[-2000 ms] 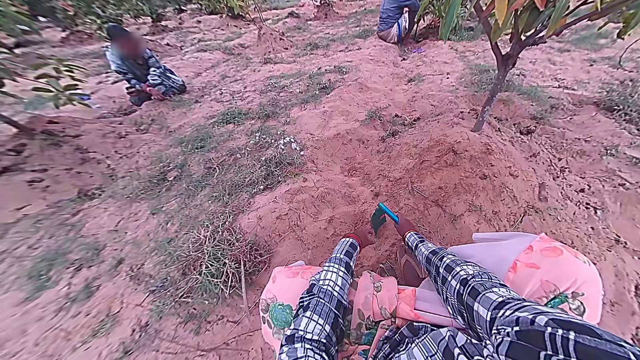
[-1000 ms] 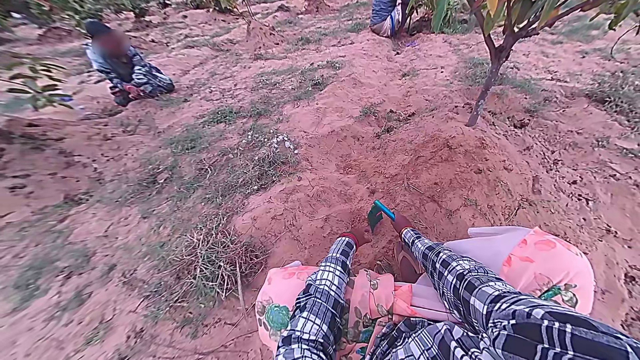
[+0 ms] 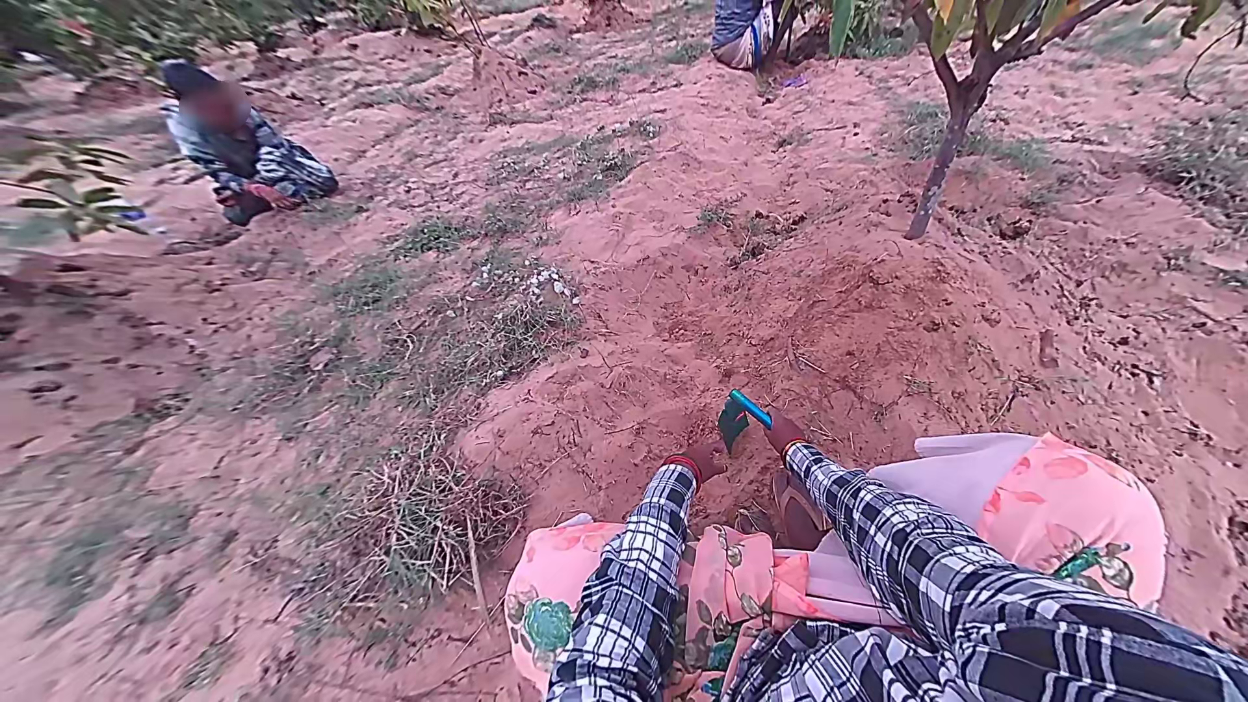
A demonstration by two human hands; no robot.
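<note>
My right hand (image 3: 783,430) is closed around the turquoise handle of a small hand hoe (image 3: 751,409), low in front of me. Its dark green blade (image 3: 731,423) hangs at the left end of the handle, tilted towards the reddish soil. Just below and left of the blade is my left hand (image 3: 708,460), near the ground; whether its fingers hold anything cannot be made out. A sandalled foot (image 3: 800,513) shows between my forearms, which are in checked sleeves.
A small tree (image 3: 942,166) rises from a soil mound at upper right. Pulled dry grass (image 3: 429,526) lies in a heap at left. One person (image 3: 249,146) is low on the ground at upper left, another (image 3: 743,34) at the top.
The hoe's blade has swung a little between the frames, near my left hand. Both hands have stayed in about the same place, low over the soil.
</note>
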